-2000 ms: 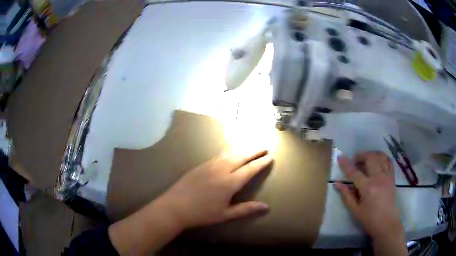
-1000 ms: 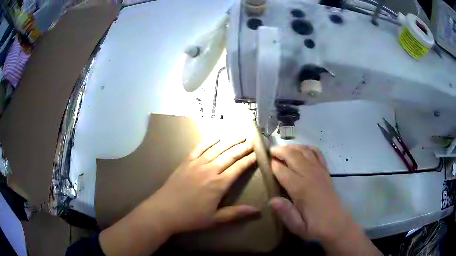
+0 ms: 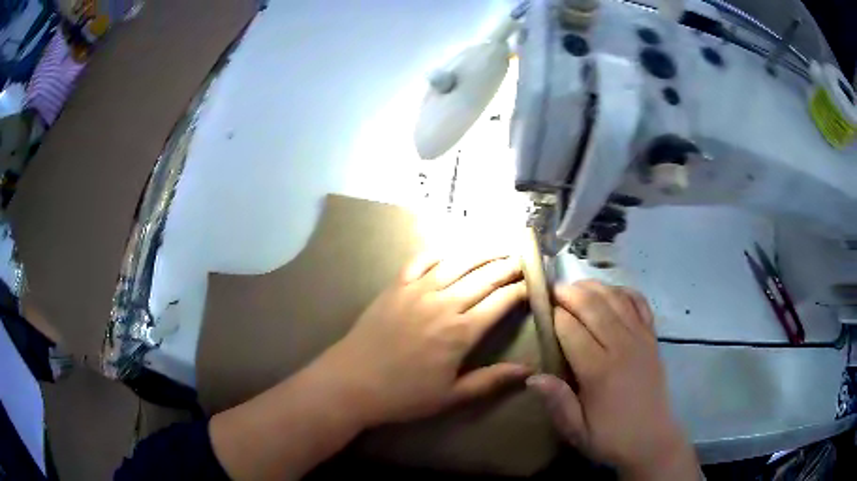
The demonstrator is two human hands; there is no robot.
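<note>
A brown garment panel (image 3: 272,319) with a curved cut-out lies on the white table, its upper part in strong glare. Its right edge is folded over in a narrow strip (image 3: 542,310) that runs up to the presser foot and needle area (image 3: 540,209). My left hand (image 3: 423,333) lies flat on the panel, left of the strip, fingers towards the needle. My right hand (image 3: 606,366) holds the folded edge between thumb and fingers on its right side. The fingertips at the fold are partly hidden. I cannot make out a separate pocket piece.
The white sewing machine (image 3: 700,141) fills the upper right, with a lamp (image 3: 467,99) left of its head and a spool (image 3: 833,108) on top. Thread snips (image 3: 778,296) lie at the right. A brown stack (image 3: 94,188) on crinkled plastic (image 3: 150,254) lies at the left.
My right hand has come from beside the snips to the panel's right edge, which is now folded over. My left hand stays on the panel. The camera view has shifted.
</note>
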